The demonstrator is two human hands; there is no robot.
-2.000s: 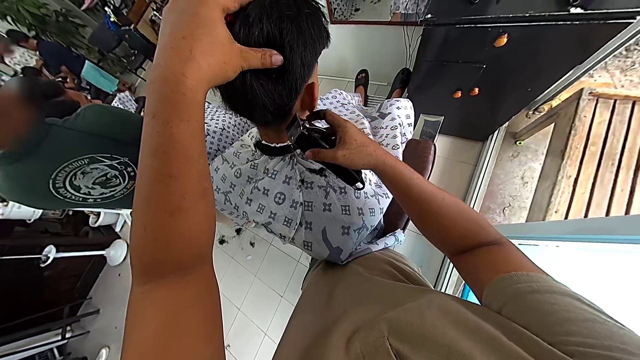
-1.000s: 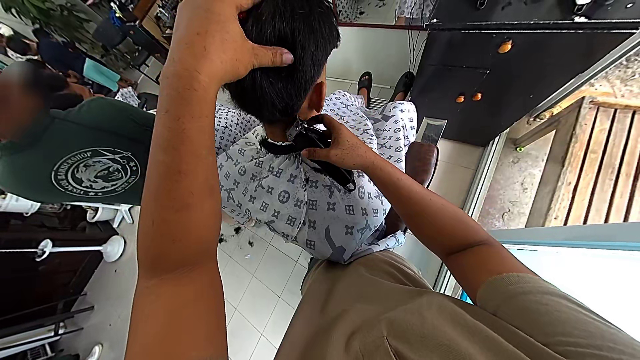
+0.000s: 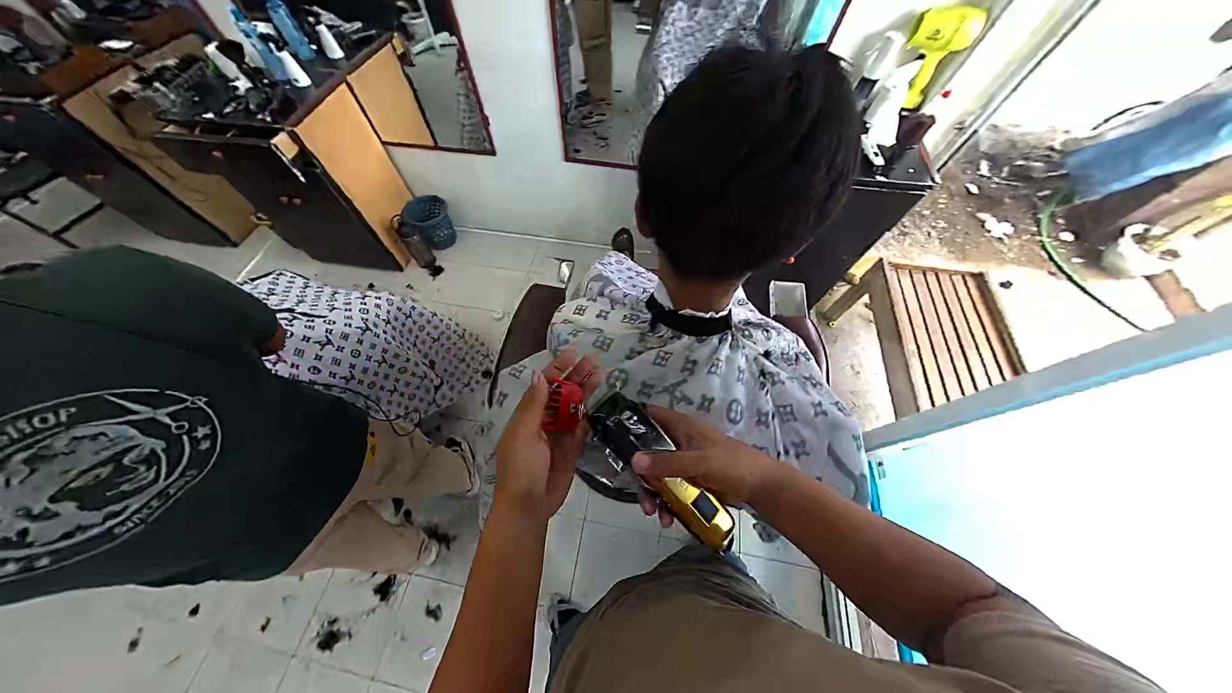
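Note:
A red clipper guard comb (image 3: 564,405) is held in the fingers of my left hand (image 3: 539,448), over the patterned cape. Just to its right, my right hand (image 3: 703,457) grips a black and gold hair clipper (image 3: 664,467), its head pointing up and left at the guard. Whether guard and clipper touch cannot be told. Beyond both hands, a seated person's dark-haired head (image 3: 751,164) faces away. A black neck band (image 3: 688,319) circles the neck above the white patterned cape (image 3: 731,395).
At left stands a person in a dark green shirt (image 3: 144,423), beside another patterned cape (image 3: 375,337). A blue basket (image 3: 429,221) is by the wall. Cabinets (image 3: 318,183) hold bottles and tools. Cut hair (image 3: 332,635) lies on the tiles; a wooden slatted bench (image 3: 953,332) is at right.
My left hand has left the person's head and now holds a red guard. My right hand has drawn the clipper away from the neck. The view has shifted strongly.

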